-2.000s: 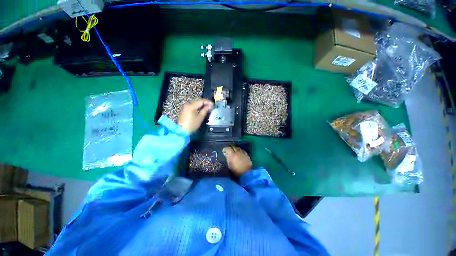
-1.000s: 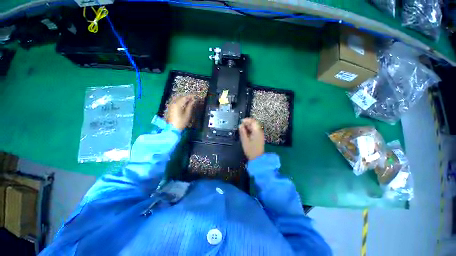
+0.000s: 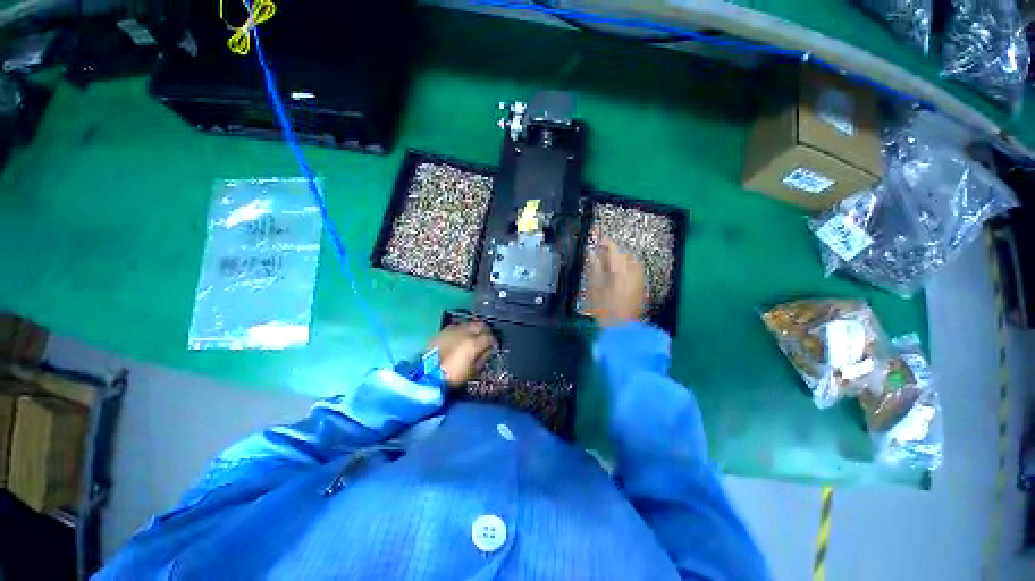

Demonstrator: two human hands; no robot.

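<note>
The black assembly fixture stands upright in the centre, with its silver nest plate and a small yellow piece beyond it. My left hand is at the left part of the front parts tray, fingers bent; whether it holds a part cannot be seen. My right hand is over the right parts tray, slightly blurred, fingertips at the heaped small metal parts. The left parts tray is heaped with the same tiny parts, and no hand is over it.
A flat labelled plastic bag lies left. A blue cord hangs down on the left, in front of a black box. A cardboard box, a bag of dark parts and a bag of orange-brown parts lie right.
My left hand has moved from the left tray down to the front tray. My right hand has moved from beside the fixture plate onto the right tray. The whole view has shifted and tilted somewhat.
</note>
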